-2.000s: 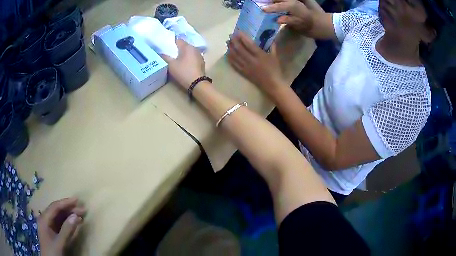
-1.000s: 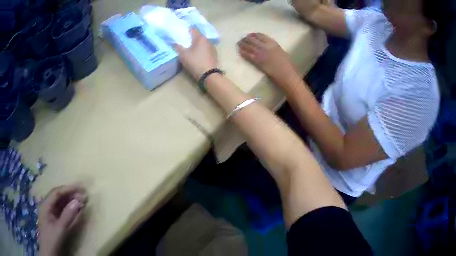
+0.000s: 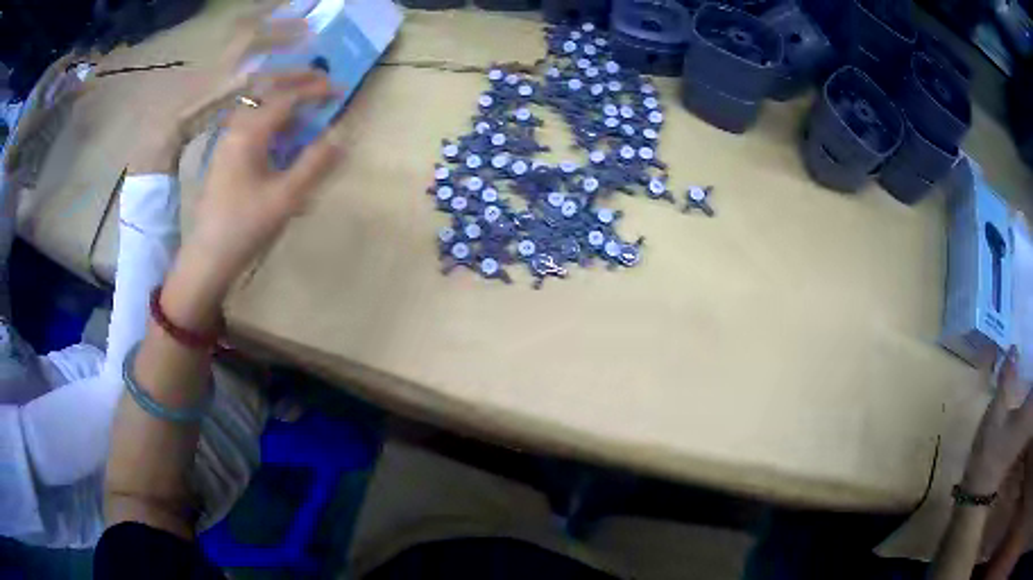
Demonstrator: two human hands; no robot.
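My left hand (image 3: 255, 187), blurred, with a red and a teal bracelet, is raised at the upper left. Its fingers are spread and curved in front of a pale blue retail box (image 3: 360, 40); whether they touch it is unclear. My right hand (image 3: 1002, 436), with a dark bead bracelet, is at the right edge, partly cut off. Its fingertips are at the lower end of a second retail box (image 3: 976, 272) and a white item (image 3: 1023, 289) beside it; its grip cannot be told. The second box lies with its pictured front showing.
A loose pile of small dark three-armed parts with pale dots (image 3: 532, 170) lies mid-table. Dark moulded cups (image 3: 731, 68) stand at the back right. A coworker's white sleeve (image 3: 142, 266) and arm are at the left. A blue stool (image 3: 300, 487) is below the table's front edge (image 3: 589, 436).
The view has swung left. The boxed fan and my right hand now sit at the far right. My left hand has risen from the table to near another box at the left.
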